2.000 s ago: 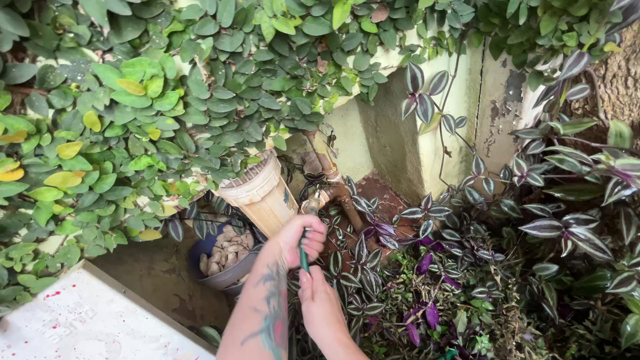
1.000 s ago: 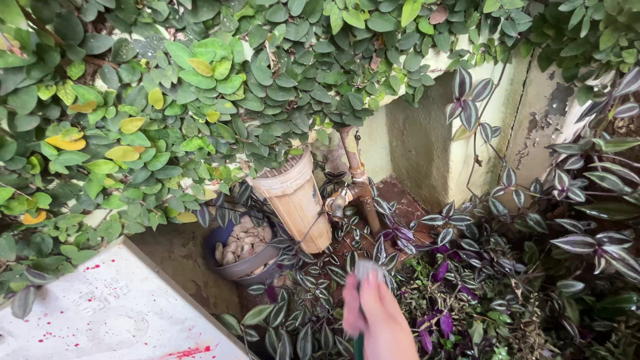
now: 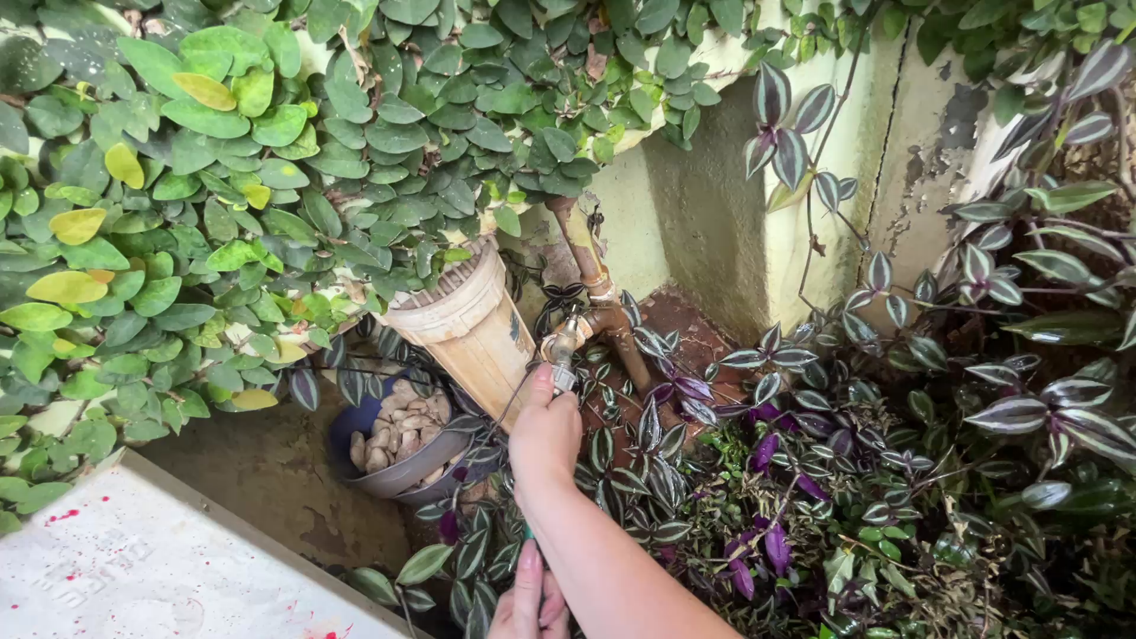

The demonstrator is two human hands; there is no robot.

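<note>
A metal garden tap (image 3: 564, 342) juts from a brown, weathered pipe (image 3: 612, 311) by the wall. My right hand (image 3: 546, 435) reaches up to it, its fingers closed around the grey hose connector (image 3: 563, 379) at the spout; whether the connector is fastened cannot be seen. Below my right wrist, my left hand (image 3: 532, 603) is partly cut off by the frame's bottom edge and grips the green hose (image 3: 530, 533). Most of the hose is hidden by my hands and forearm.
Left of the tap leans a ribbed beige plastic container (image 3: 470, 333), beside a blue-grey pot (image 3: 417, 466) of pale stones. A white, red-spotted lid or panel (image 3: 160, 568) fills the lower left. Climbing leaves (image 3: 399, 133) cover the wall; striped purple-green plants (image 3: 772, 364) spread at right.
A second ago the connector was held below the tap, apart from it; now my right hand has it up at the spout. My left hand shows at the bottom, lower than two seconds ago.
</note>
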